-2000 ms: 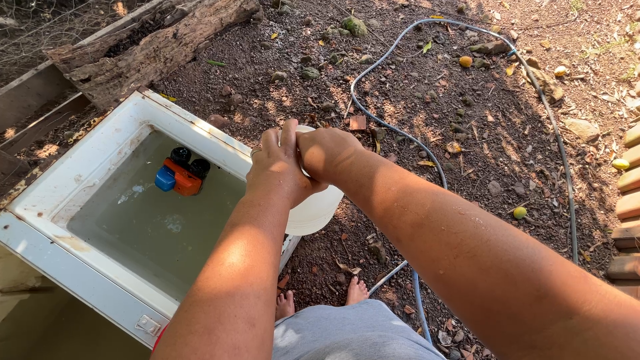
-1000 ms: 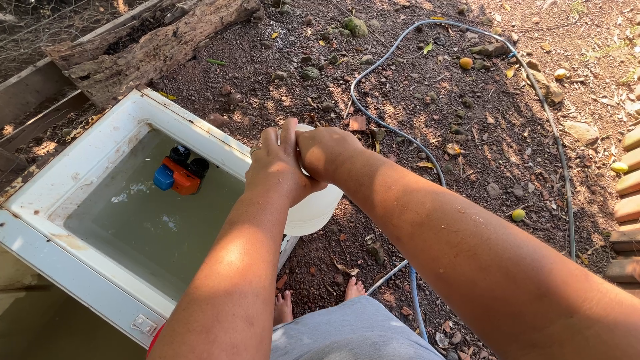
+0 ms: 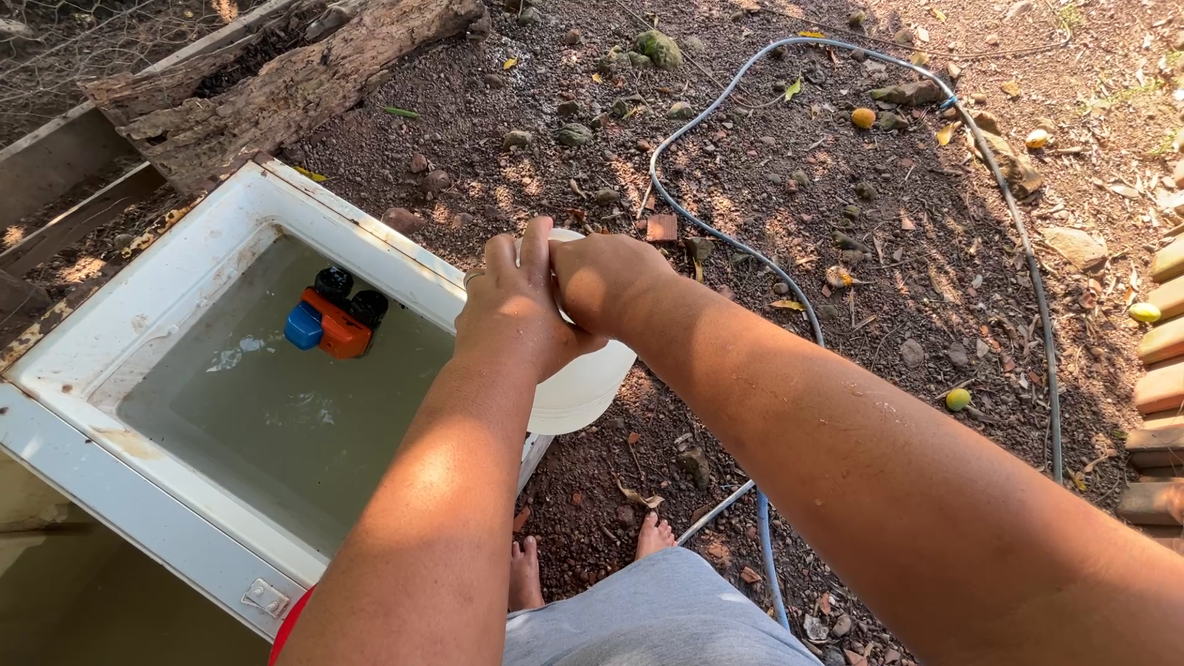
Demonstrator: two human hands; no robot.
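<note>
Both hands are together over a whitish translucent plastic container (image 3: pixel 587 393), at the right rim of a white water-filled basin (image 3: pixel 55 356) that looks like an old fridge or freezer body. My left hand (image 3: pixel 518 305), with a ring on one finger, lies against the container's top. My right hand (image 3: pixel 606 282) is closed at the top beside it, its fingers mostly hidden. What exactly each hand grips there cannot be seen. An orange and blue plastic toy vehicle (image 3: pixel 335 319) with black wheels sits in the murky water, left of my hands.
A blue-grey hose (image 3: pixel 731 239) curves over stony soil on the right. A rough log (image 3: pixel 277 92) lies behind the basin. Orange-brown blocks or tiles (image 3: pixel 1164 342) line the right edge. Small yellow and green fruits (image 3: pixel 958 399) are scattered about. Bare feet (image 3: pixel 525 573) stand below.
</note>
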